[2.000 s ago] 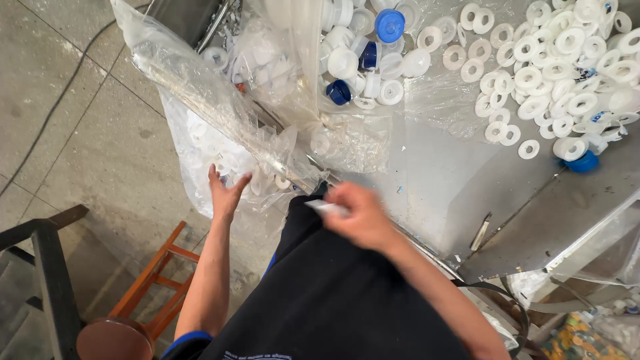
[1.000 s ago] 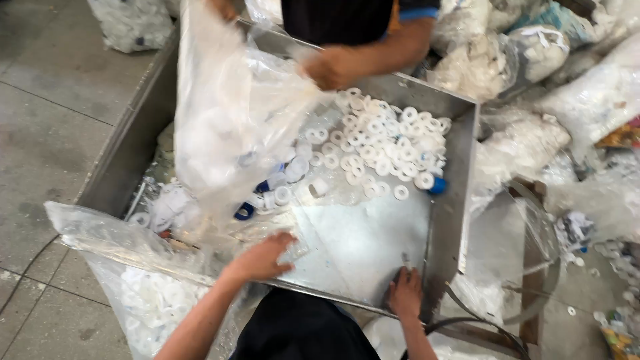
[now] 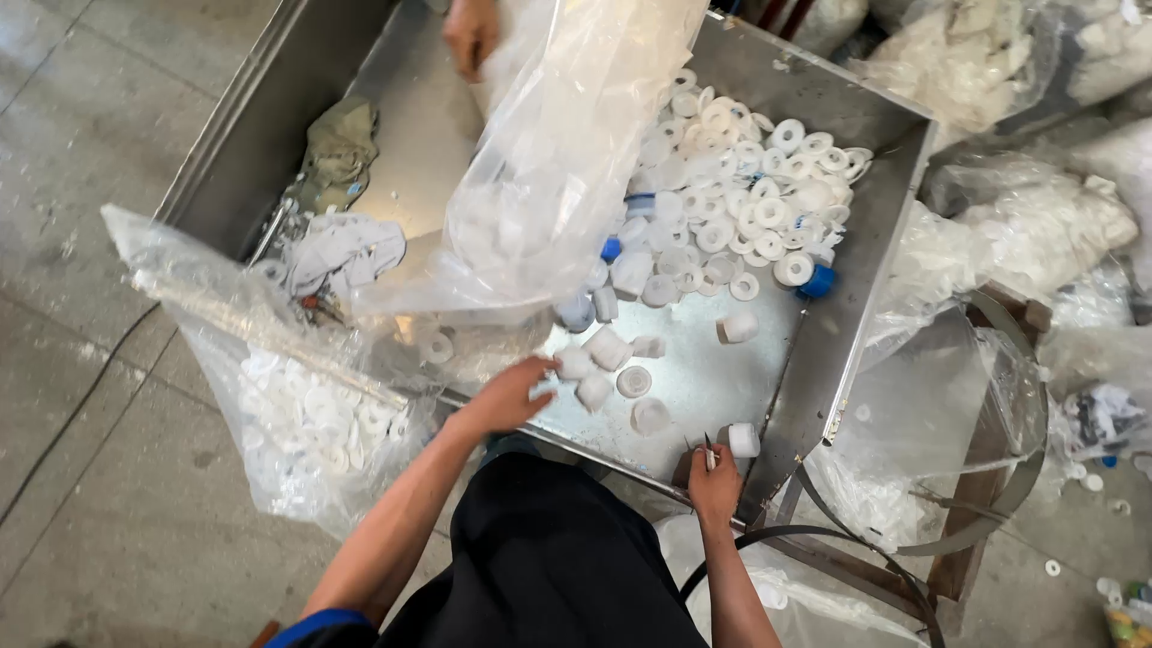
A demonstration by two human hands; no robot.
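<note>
My left hand (image 3: 508,396) is over the near edge of a metal tray (image 3: 877,297), its fingers apart beside a few white plastic caps (image 3: 594,364); whether it touches one I cannot tell. My right hand (image 3: 715,481) is at the near right corner, closed on a small pointed tool, perhaps a knife (image 3: 710,454), next to a white cap (image 3: 743,440). White plastic rings (image 3: 769,211) lie heaped at the back right, with a blue cap (image 3: 817,281) at their edge. A large clear plastic bag (image 3: 549,180) hangs over the tray's middle, partly hiding the heap.
Another person's hand (image 3: 471,36) is at the top, near the large bag. A clear bag of white rings (image 3: 310,418) hangs off the near left edge. Cloths (image 3: 337,153) lie in the tray's left part. Filled plastic bags (image 3: 1035,216) and a curved black band (image 3: 1026,432) are at the right.
Several white caps now lie on the bare metal near my hands, where one second ago that area showed few. The large bag has moved. My right hand now shows a pointed tool in it.
</note>
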